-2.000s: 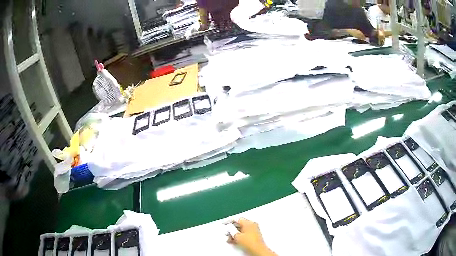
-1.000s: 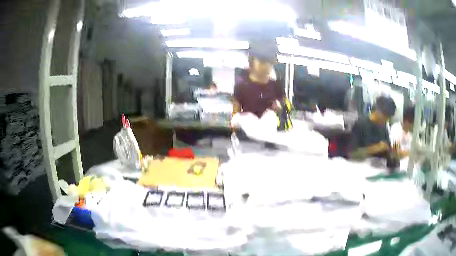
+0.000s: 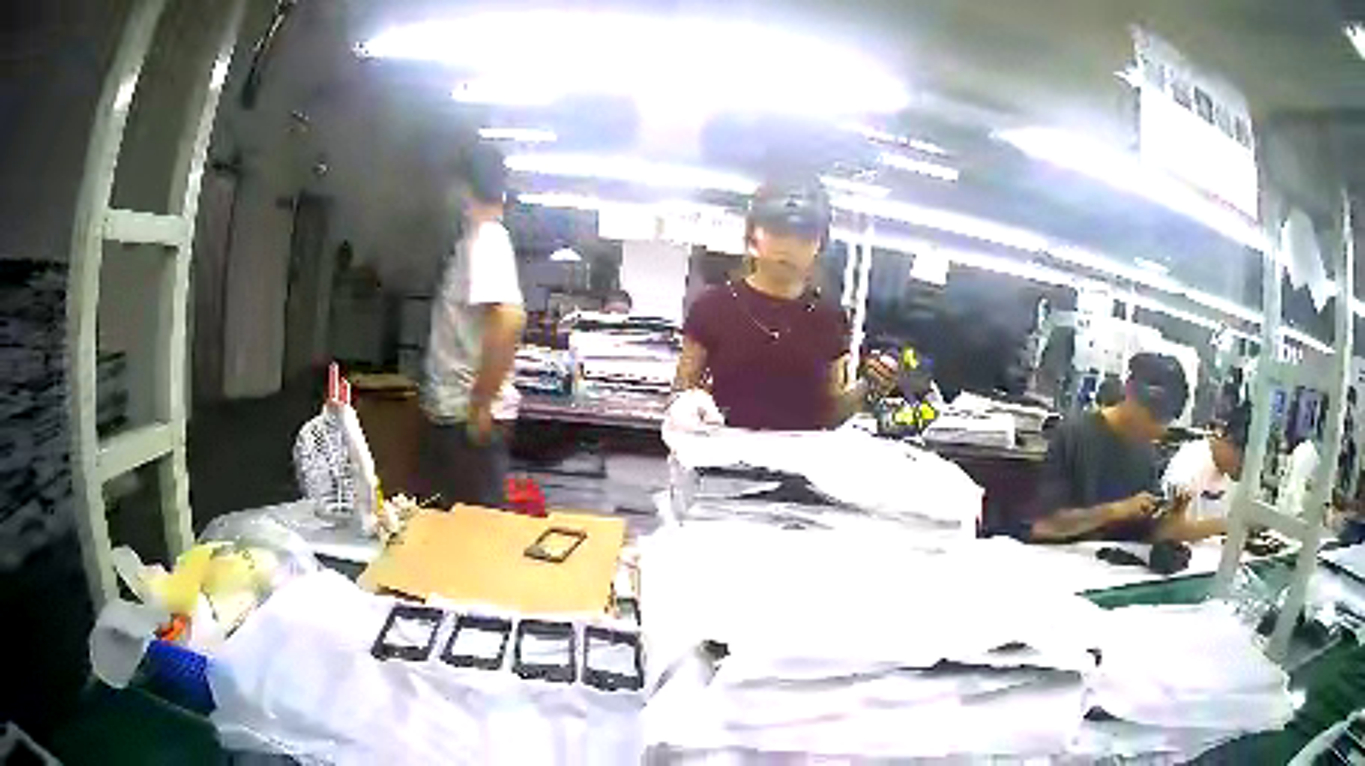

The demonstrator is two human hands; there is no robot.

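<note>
Neither of my hands shows in the frame. Nearest in front of me, several black phone middle frames (image 3: 545, 653) lie side by side in a row on white interleaf sheets (image 3: 307, 669). One more small frame (image 3: 557, 545) lies on the tan cardboard sheet (image 3: 449, 555) behind them. To their right is a large layered stack of white sheets (image 3: 883, 606), with thin dark edges between some layers.
A blue basket (image 3: 180, 675) with yellow and orange items is at the left. A whitish bottle-like thing with a red top (image 3: 341, 464) stands beside the cardboard. People are behind the bench, one in dark red (image 3: 767, 352). White rack posts (image 3: 142, 449) rise at left and right.
The view has tilted up from the near bench to the hall. My hand and the near rows of frames have left the picture. A person in white now shows at the back left.
</note>
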